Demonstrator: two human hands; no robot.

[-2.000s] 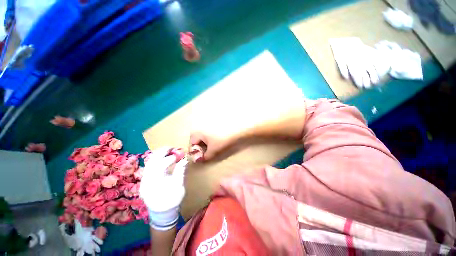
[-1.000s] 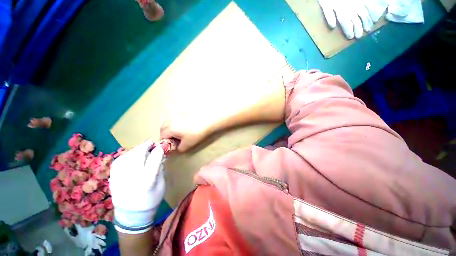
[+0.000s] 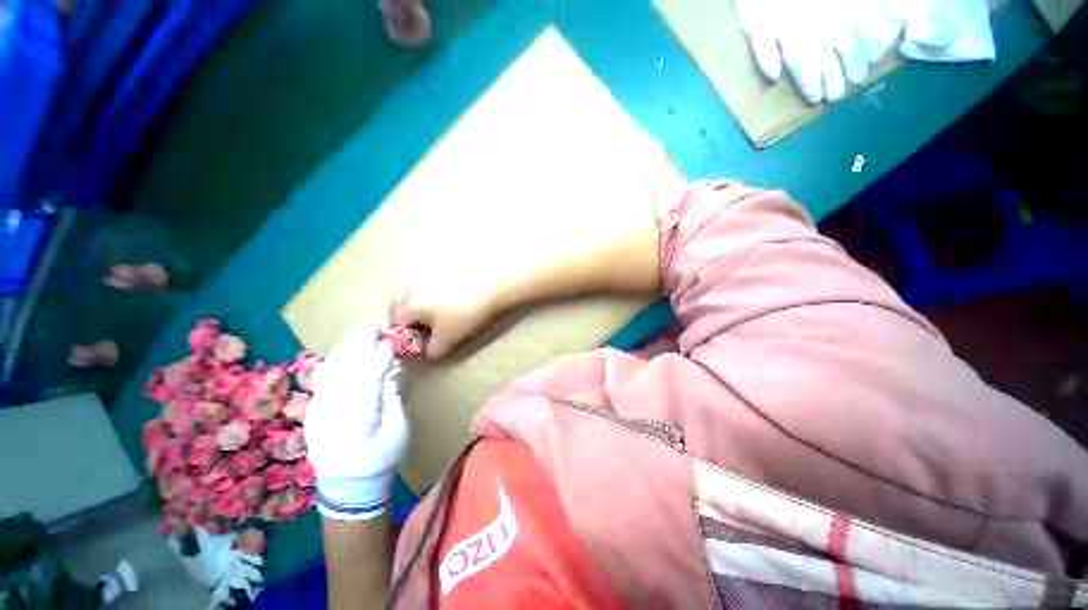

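Observation:
My left hand (image 3: 358,411), in a white knit glove with a dark stripe at the cuff, has its fingertips on a small red-pink piece (image 3: 409,342). My bare right hand (image 3: 447,319) meets it from the other side, its fingers curled around the same piece. Both hands are over the tan cardboard mat (image 3: 447,417). Whether a flesh-coloured part is inside my right fingers is hidden. A heap of red-pink pieces (image 3: 227,435) lies just left of my gloved hand.
The dark green conveyor (image 3: 274,131) beyond the bench carries flesh-coloured parts (image 3: 137,277). Spare white gloves (image 3: 823,48) lie on cardboard at upper right; another white glove (image 3: 221,566) lies below the heap. A pale panel (image 3: 66,459) stands at left, blue trays (image 3: 72,107) at upper left.
The view has shifted, so bench and hands sit differently in the frame. The gap between my hands has closed at the red-pink piece. The belt parts have changed position.

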